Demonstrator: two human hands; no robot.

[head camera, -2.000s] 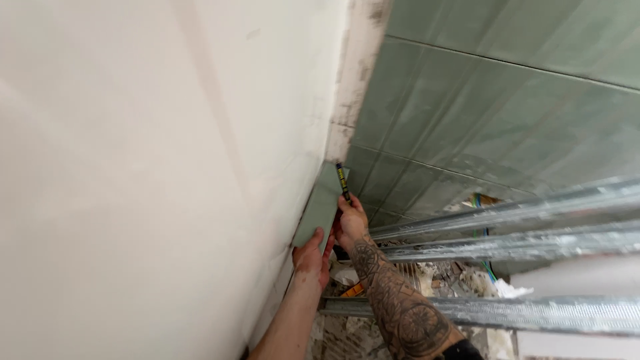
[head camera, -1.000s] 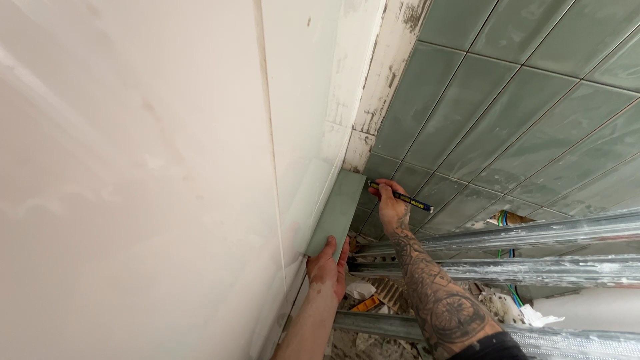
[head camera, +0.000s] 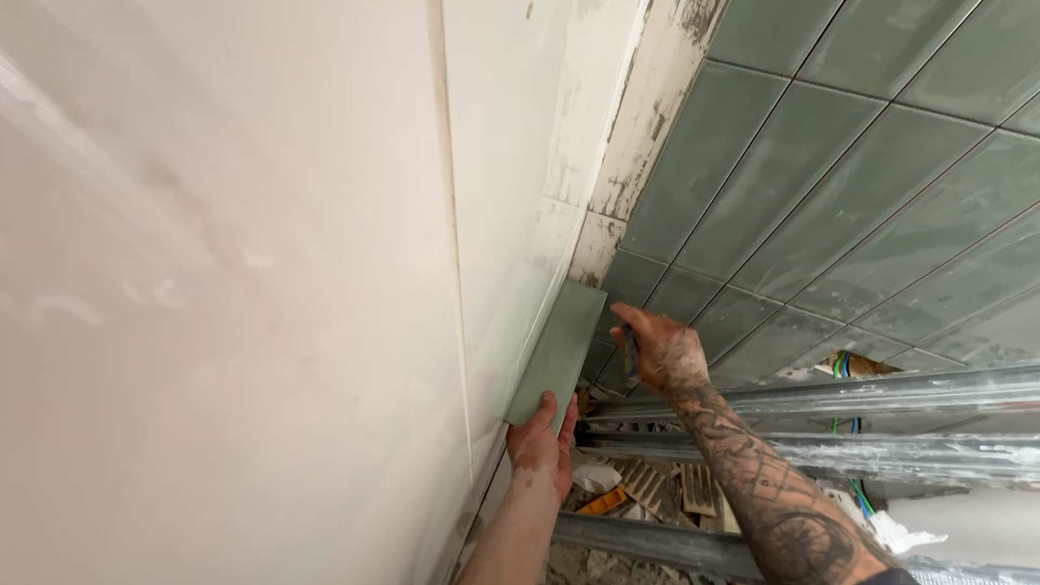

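Note:
My left hand (head camera: 538,443) grips the lower end of a green rectangular tile (head camera: 559,349), thumb on its face and fingers behind the edge. The tile stands in the corner, against the pale wall and below the bare white strip (head camera: 642,122). Just right of the tile, my tattooed right hand (head camera: 666,349) holds a dark pen or marker (head camera: 630,356), its index finger pointing toward the tile's upper right edge without plain contact. The pen is blurred and partly hidden by the fingers. Green wall tiles (head camera: 739,162) lie behind this hand.
Metal stud profiles (head camera: 861,398) cross the lower right. Coloured wires (head camera: 845,364) come out of a hole in the tiled wall. Below are rubble, an orange plastic piece (head camera: 604,501) and ridged adhesive-covered pieces (head camera: 646,483). A large pale wall (head camera: 244,284) fills the left side.
My right hand has turned the pen from pointing across the tile's upper edge to lying down along the fingers, and the index finger is now extended. My left hand keeps its hold on the tile.

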